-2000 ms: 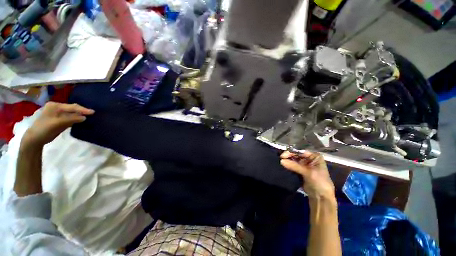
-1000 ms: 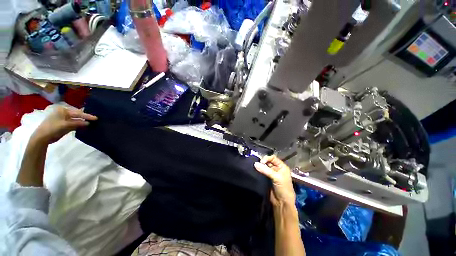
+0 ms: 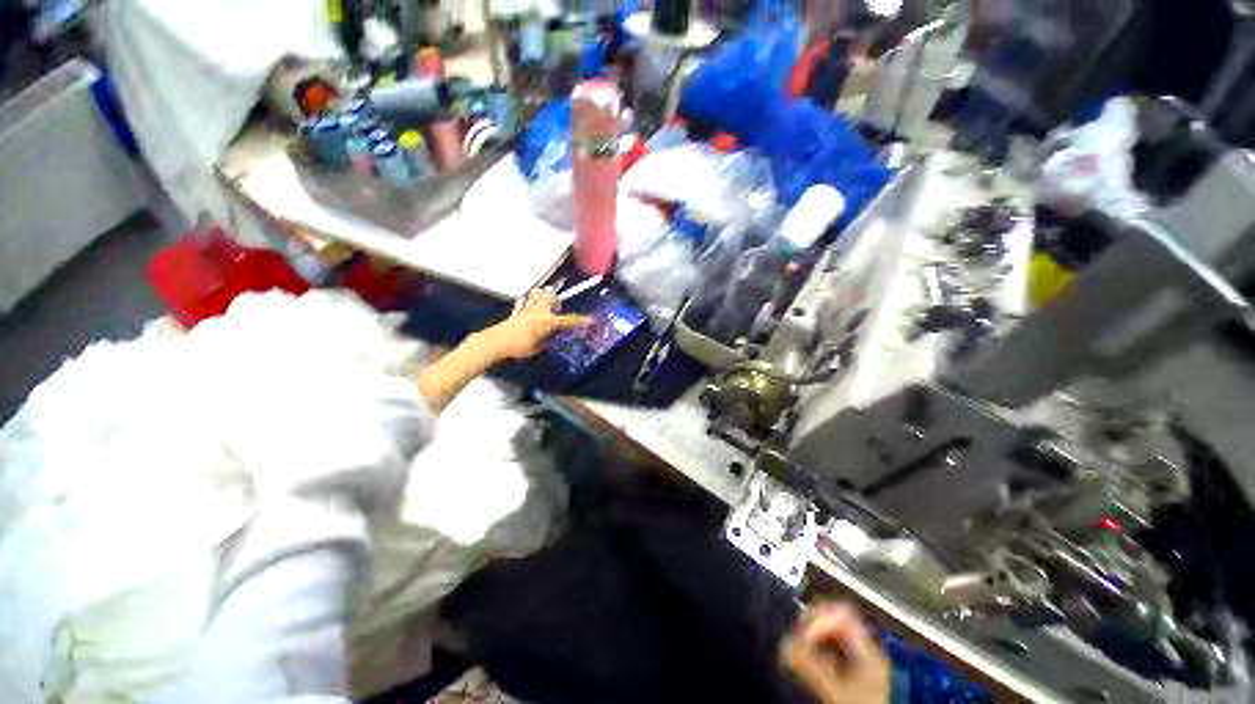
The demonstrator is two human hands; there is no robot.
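My left hand is stretched over the phone, a finger pointing at its lit screen; whether it touches is unclear. A slim white stick lies beside the phone. The black cloth hangs dark and loose over the lap, below the machine bed. My right hand is blurred at the bottom edge, fingers curled, beside the cloth; whether it grips any cloth is unclear. The metal needle plate with holes shows uncovered at the table edge, under the sewing machine's grey head.
A white cloth heap fills the left. A pink bottle stands behind the phone. Thread spools sit in a tray at upper left. Crinkled clear plastic lies behind the bottle. Machine rods and a small red light are at right.
The view has swung left. My left hand has let go of the black cloth and moved to the phone. The cloth has dropped away from the needle plate. My right hand is lower.
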